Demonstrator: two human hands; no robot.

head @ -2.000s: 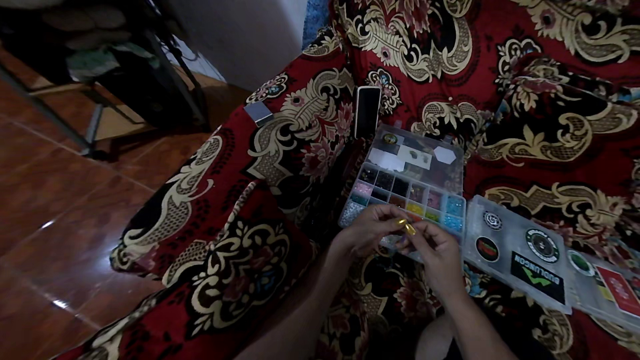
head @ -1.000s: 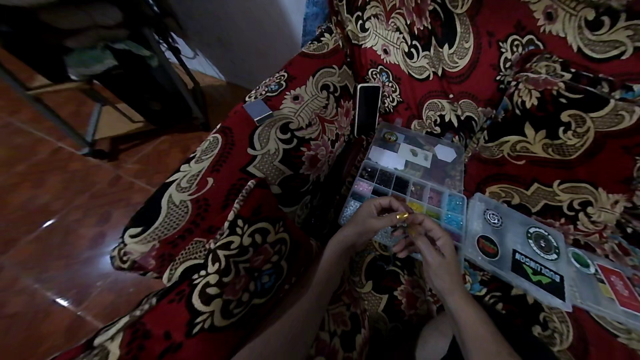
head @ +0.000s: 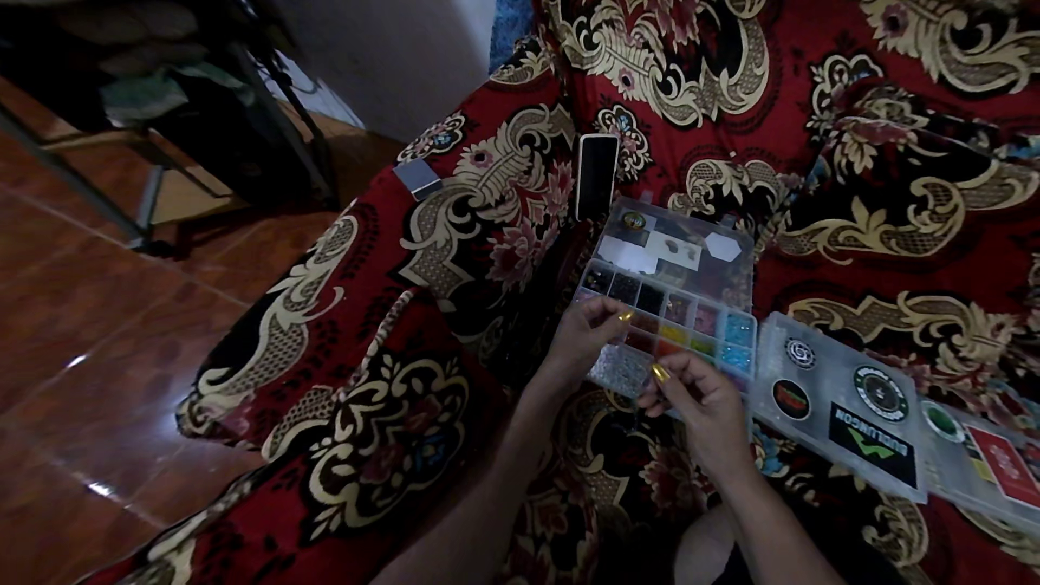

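Observation:
An open clear plastic compartment box [head: 751,349] with small beads sorted by colour lies on the patterned sofa. Over its left edge is my left hand [head: 589,329], thumb and fingertips pinched together; whatever lies between them is too small to tell. My right hand [head: 691,390] is lower and to the right, over the box's near edge, with thumb against curled fingers. Something small and dark seems to hang below its fingertips, too dim to name. Both thumbnails are gold coloured. Clear beads [head: 621,370] fill a larger compartment between the hands.
A phone [head: 597,177] leans behind the box. A small grey box [head: 418,179] sits on the sofa's arm. At the right lie a closed plastic case with stickers [head: 841,398] and another case bearing a red card [head: 1003,467]. A metal-framed stand [head: 150,207] is on the tiled floor.
My hands were close together over the box's near edge; now they are apart, the left one higher and the right one lower.

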